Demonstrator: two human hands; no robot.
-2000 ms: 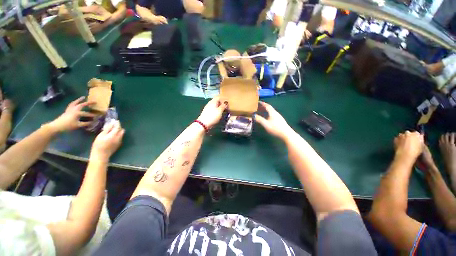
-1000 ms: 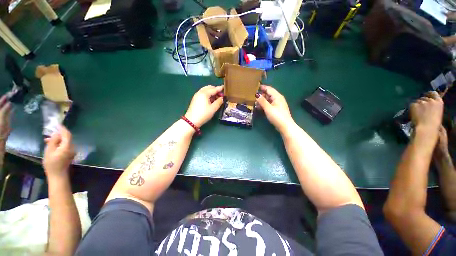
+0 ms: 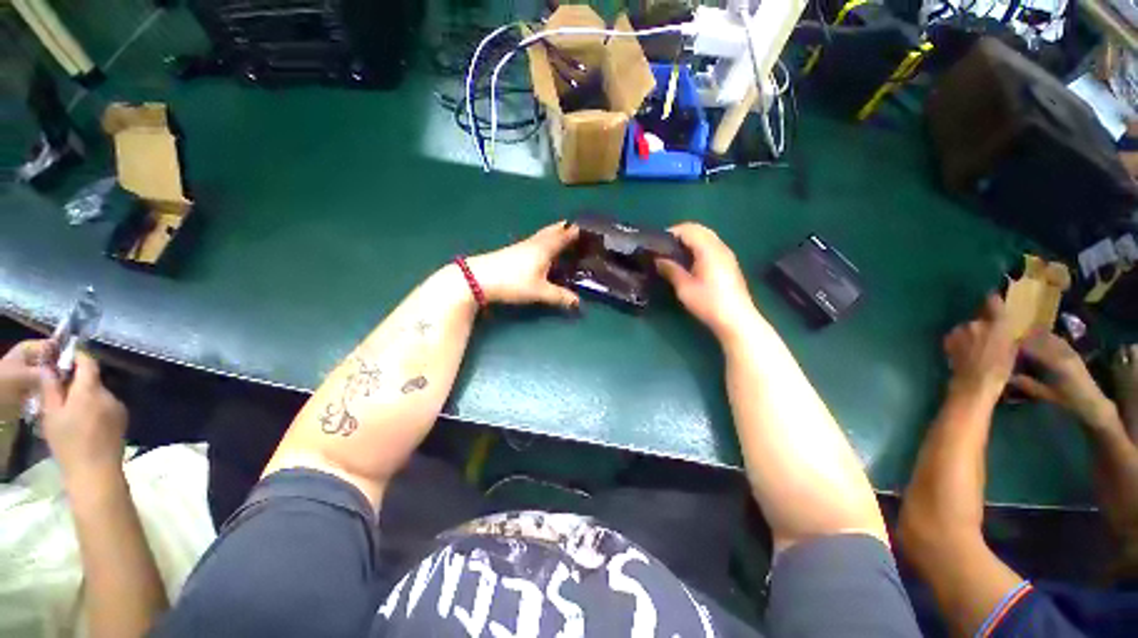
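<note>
A small black retail box (image 3: 608, 277) lies on the dark green bench in front of me. Its lid (image 3: 628, 237) is folded forward and down, black side up, with a dark gap still showing at the front. Shiny dark contents show in the gap. My left hand (image 3: 539, 268) holds the box's left side, fingers at the back corner and thumb at the front. My right hand (image 3: 708, 277) holds the right side of the lid and box. A closed black box (image 3: 816, 280) lies to the right of my right hand, apart from it.
Beyond my hands stand an open brown carton (image 3: 590, 143), a blue bin (image 3: 666, 162) and a white power strip with cable. An open box (image 3: 152, 237) lies left, near a person's hands holding a clear bag. Another person's hands hold an open box at right. A large dark case stands far right.
The lid has gone from upright with brown inside showing to folded forward over the box. The left neighbour's hands have moved away from their open box. The right neighbour's box now shows a raised brown lid.
</note>
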